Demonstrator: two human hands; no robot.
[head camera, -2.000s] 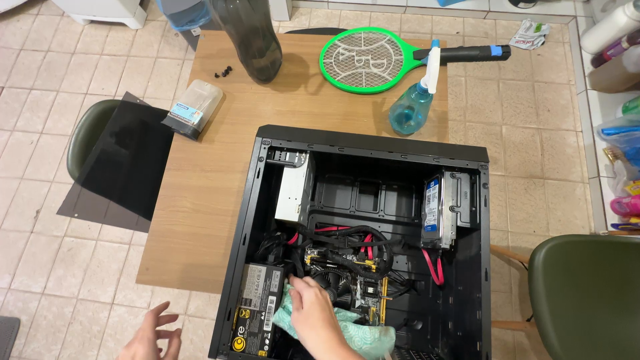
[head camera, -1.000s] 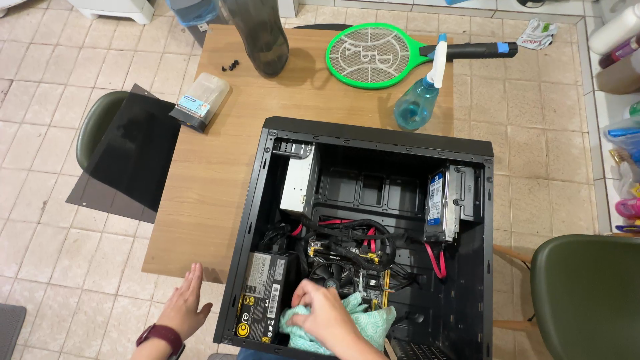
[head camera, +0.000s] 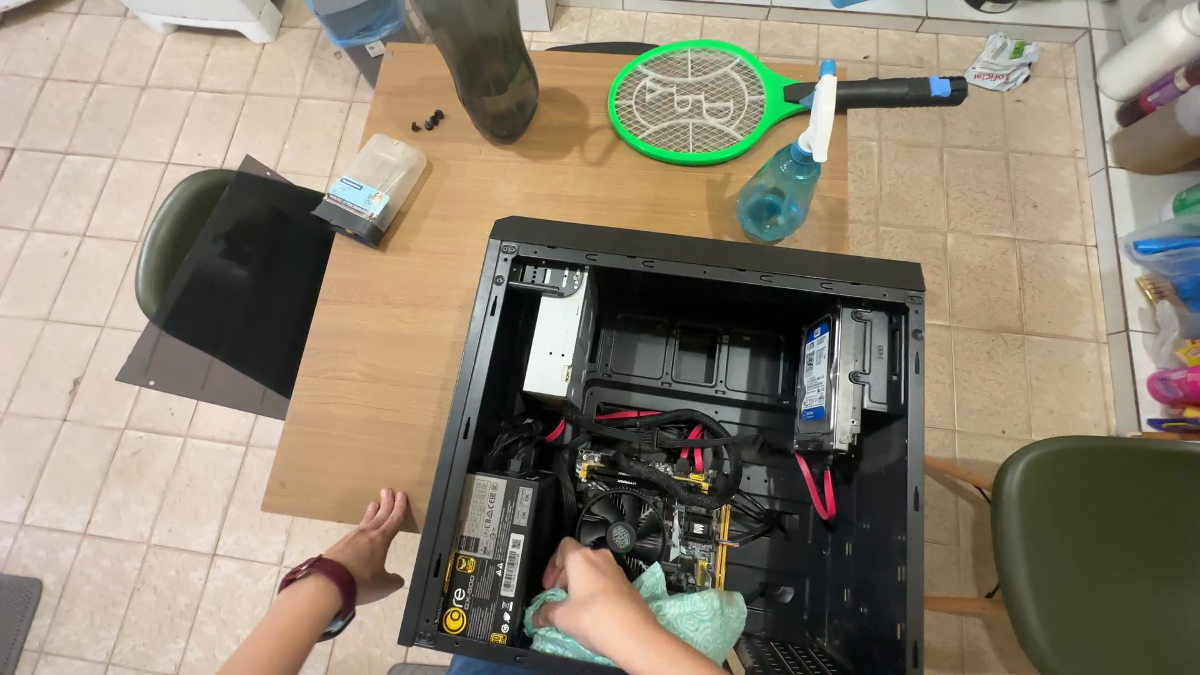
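An open black computer case (head camera: 703, 246) lies on the wooden table with its inside facing up. My right hand (head camera: 595, 600) is in its lower part, gripping a green patterned cloth (head camera: 694, 619) beside the power supply (head camera: 492, 553). Just above that hand are the CPU cooler fan (head camera: 621, 525) and the motherboard (head camera: 703, 530), with black cables over it. Red SATA cables (head camera: 817, 492) run below the hard drive (head camera: 817, 375); a silver drive (head camera: 560, 347) sits upper left. My left hand (head camera: 370, 548), a dark red band on its wrist, is at the table's lower left edge, fingers spread and holding nothing.
Behind the case are a blue spray bottle (head camera: 778, 197), a green electric fly swatter (head camera: 694, 103) and a dark bottle (head camera: 487, 75). A clear plastic container (head camera: 380, 183) and several small black screws (head camera: 428, 122) lie left. A dark panel (head camera: 239, 291) rests on one chair; another green chair (head camera: 1106, 553) stands right.
My left hand has moved up and right to the table's edge. My right hand and the cloth have shifted within the lower case, toward the power supply since one second ago.
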